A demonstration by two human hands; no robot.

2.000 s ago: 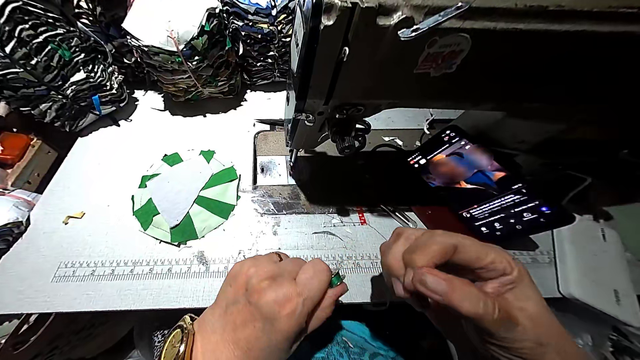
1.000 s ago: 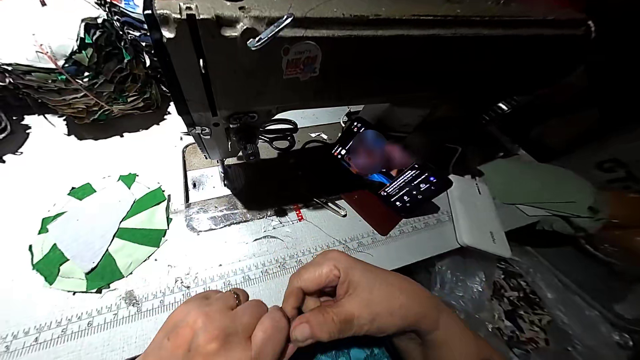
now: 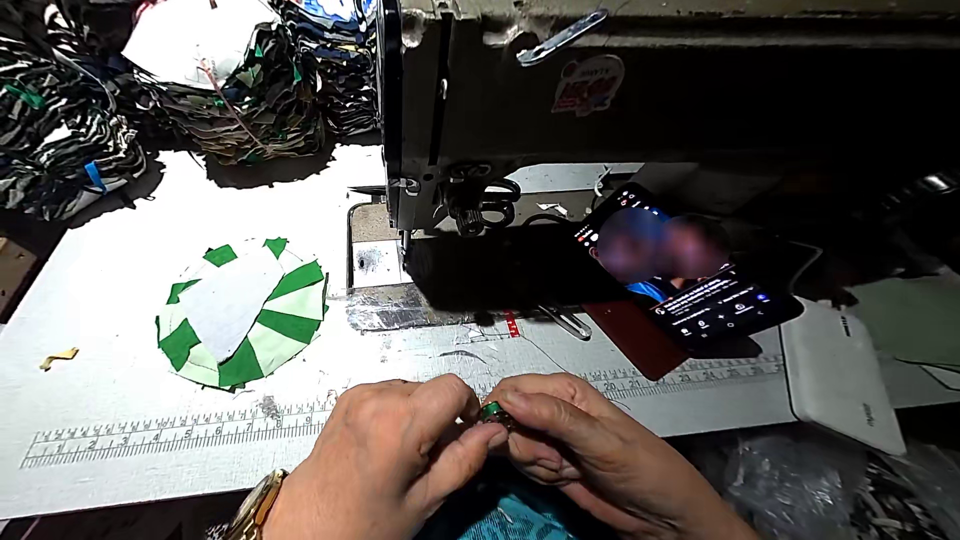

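Note:
At the table's near edge my left hand (image 3: pixel 397 442) and my right hand (image 3: pixel 577 442) meet, fingertips pinching a small green and dark object (image 3: pixel 491 410), perhaps a bobbin; the fingers cover most of it. Left of them lies a round patchwork of green and pale green wedges (image 3: pixel 289 326), with a grey-white teardrop-shaped piece (image 3: pixel 225 304) on top. The sewing machine (image 3: pixel 420 112) stands beyond my hands, its needle area (image 3: pixel 405 247) above the metal plate. A printed ruler scale (image 3: pixel 180 436) runs along the near edge, partly behind my hands.
Stacked fabric pieces (image 3: pixel 225 112) fill the back left. A lit phone (image 3: pixel 697 300) rests right of the needle area, beside a white power bank (image 3: pixel 840 375). Small metal tweezers or snips (image 3: pixel 566 322) lie near a dark red flat item (image 3: pixel 637 349). A yellow scrap (image 3: pixel 58 358) is at far left.
My hands, apart two seconds ago with the green object in my left fingers, have come together around it. The view swung right and then back.

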